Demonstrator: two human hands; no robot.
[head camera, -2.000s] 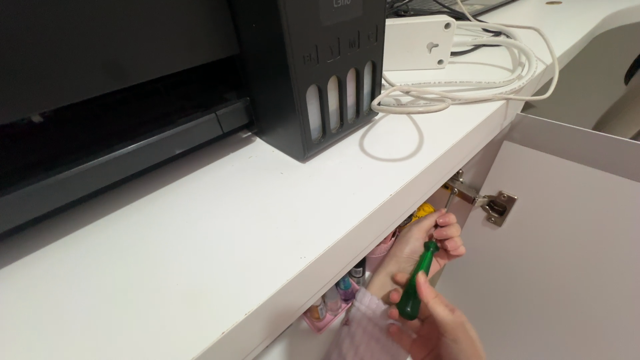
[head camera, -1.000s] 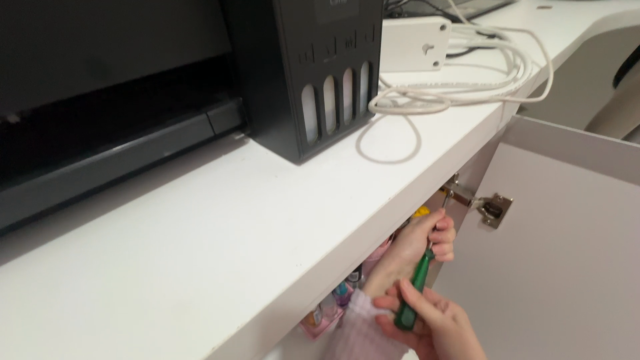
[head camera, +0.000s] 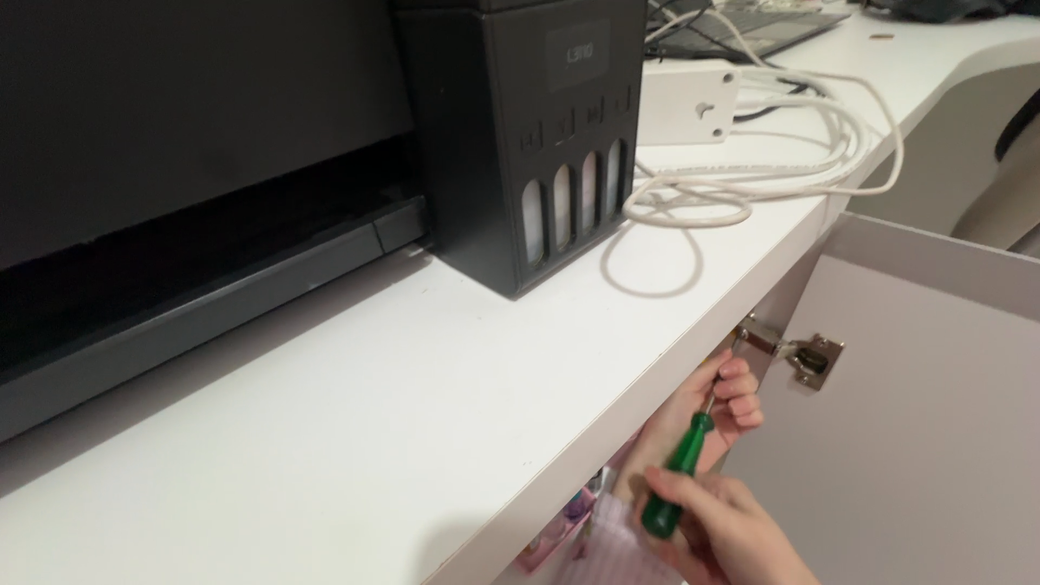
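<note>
My right hand (head camera: 723, 528) holds the green handle of a screwdriver (head camera: 691, 443) at the bottom right. Further up, the fingers of my left hand (head camera: 727, 398) close around the metal shaft; this arm wears a pale pink striped sleeve. The shaft points up to the metal cabinet hinge (head camera: 761, 335), at its mounting end just under the desk edge. Whether the tip sits in a screw is too small to tell. The hinge's cup end is fixed on the open white cabinet door (head camera: 886, 439).
A black ink-tank printer (head camera: 463, 146) stands on the white desktop (head camera: 325, 431). Behind it lie a white power strip (head camera: 686, 106), coiled white cables (head camera: 853, 130) and a laptop (head camera: 756, 32). A pink container (head camera: 556, 532) with small items shows below the desk edge. A person's limb shows at far right.
Both hands remain at the screwdriver near the hinge. The yellow thing by my left hand shows less than before.
</note>
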